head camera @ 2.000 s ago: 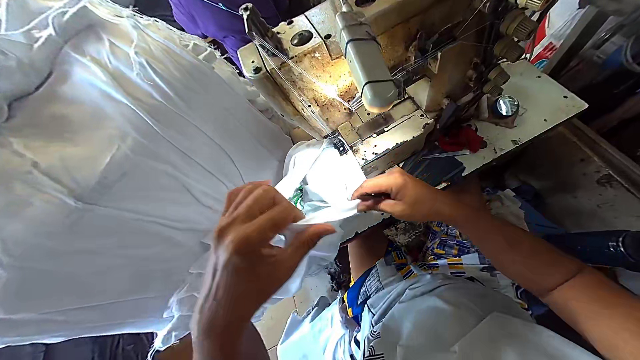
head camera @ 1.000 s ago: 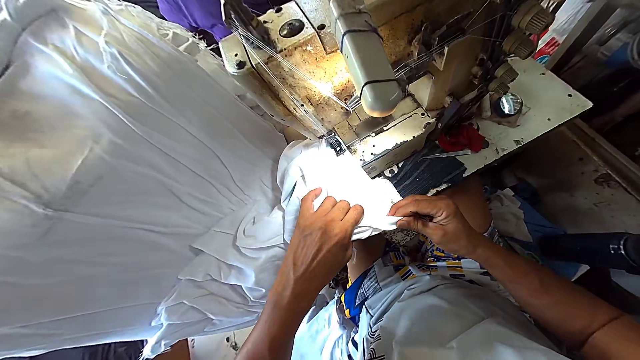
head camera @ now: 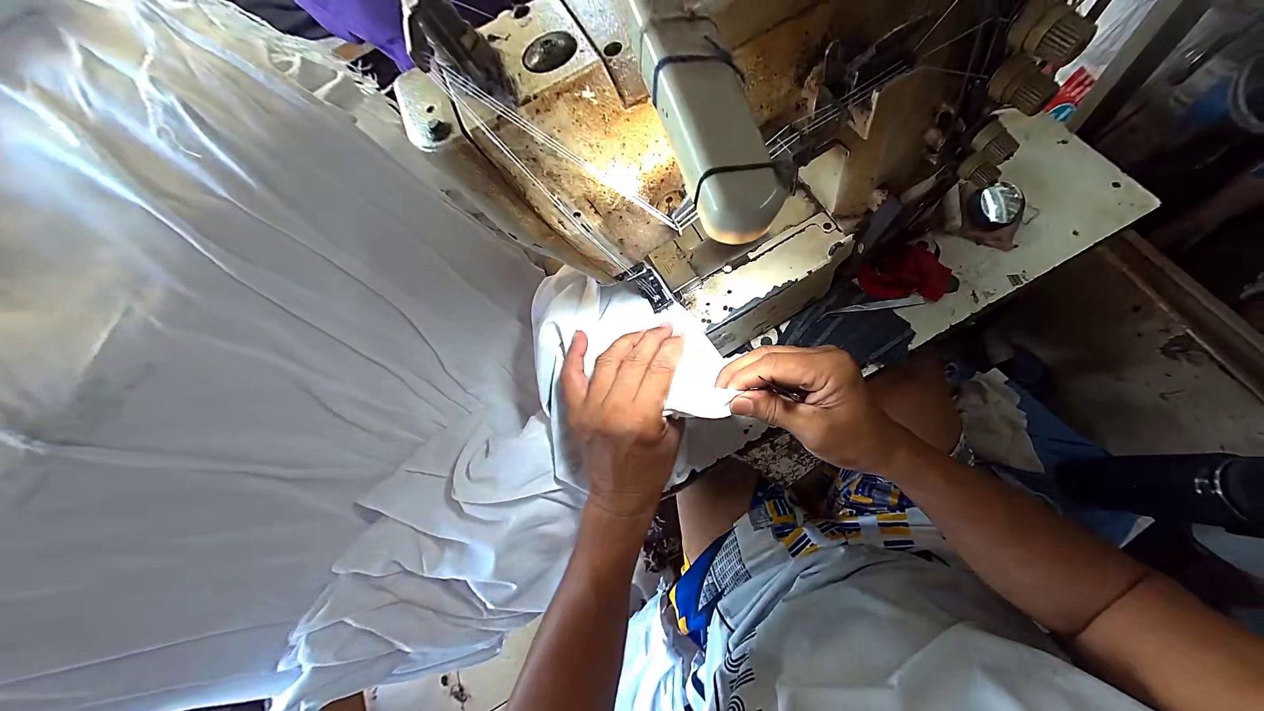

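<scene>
White fabric (head camera: 444, 494) lies in folds up to the presser foot (head camera: 652, 288) of an industrial sewing machine (head camera: 716, 128). My left hand (head camera: 627, 395) rests flat on the fabric just below the presser foot, palm down, fingers slightly spread. My right hand (head camera: 805, 400) pinches the fabric's edge between thumb and fingers, to the right of my left hand. A small dark metal tool (head camera: 783, 391) sits in the same right hand; its kind is mostly hidden. Several white threads (head camera: 553, 148) run down to the needle area, which a lamp lights brightly.
A large spread of white fabric (head camera: 227, 346) covers the left side. Right of the machine, a red cloth scrap (head camera: 904, 274) and dark fabric (head camera: 849, 336) lie on the worn white table (head camera: 1076, 212). Tension knobs (head camera: 1052, 35) stick out at the upper right. Purple cloth (head camera: 360, 25) shows behind.
My left hand, raised at the fabric's edge two seconds ago, has come down flat onto the fabric near the presser foot. My right hand still pinches the edge.
</scene>
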